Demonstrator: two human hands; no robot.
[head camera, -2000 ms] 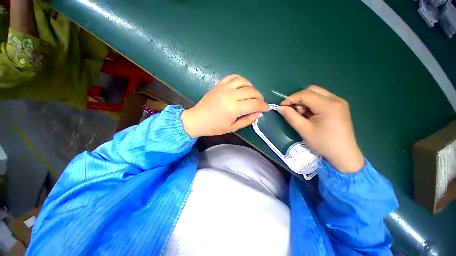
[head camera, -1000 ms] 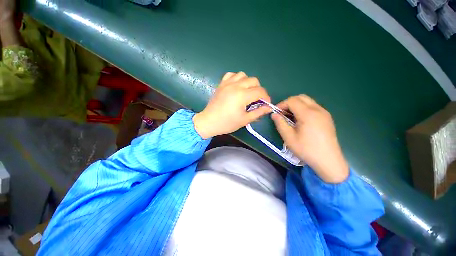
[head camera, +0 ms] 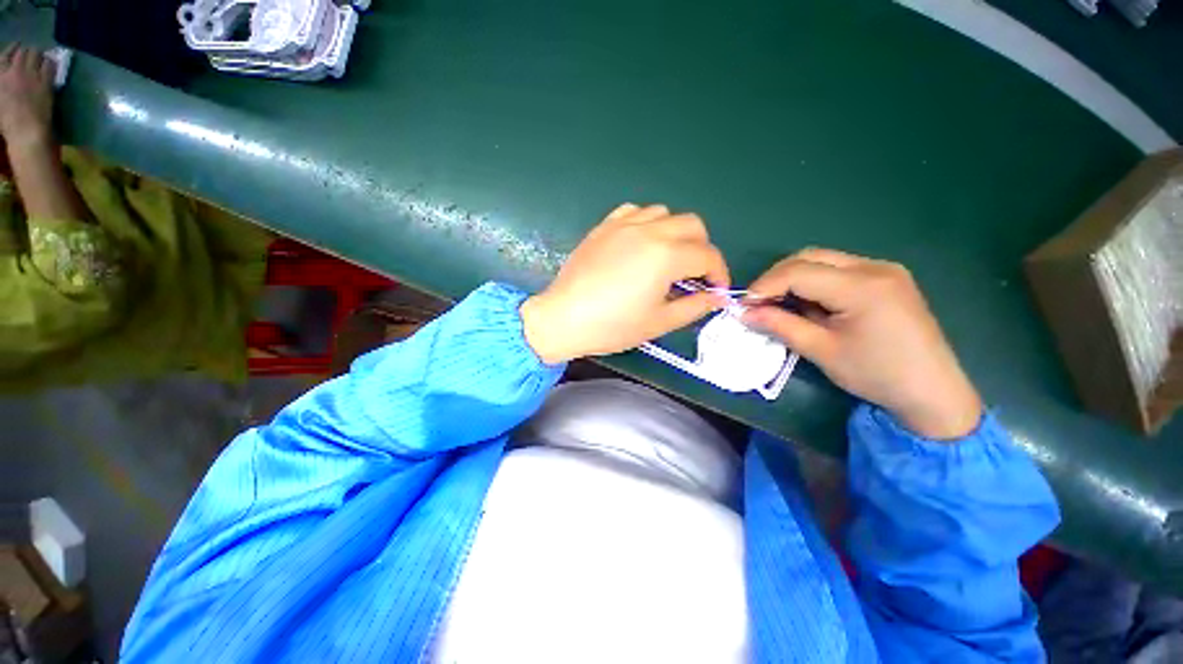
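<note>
A white plastic housing (head camera: 742,357) is held between my two bare hands above the bench's near edge. Its round disc section faces up and its slim frame runs to the left under my left hand. My left hand (head camera: 636,283) pinches the frame with thumb and fingers. My right hand (head camera: 867,324) pinches the housing's upper edge near the disc. The fingertips of both hands are close together. Whether a small strip lies between them cannot be told.
The green bench (head camera: 545,143) has a white line (head camera: 1051,65). Stacked white housings (head camera: 279,36) lie far left beside a black item (head camera: 123,33). A cardboard box (head camera: 1103,285) with shiny clear contents stands right. Another person's arm (head camera: 33,130) is at the left, above a red stool (head camera: 311,292).
The housing has turned, so its disc shows closer to my fingertips. The thin piece seen by my right hand is no longer distinct. The view has shifted, showing stacked housings at the far left.
</note>
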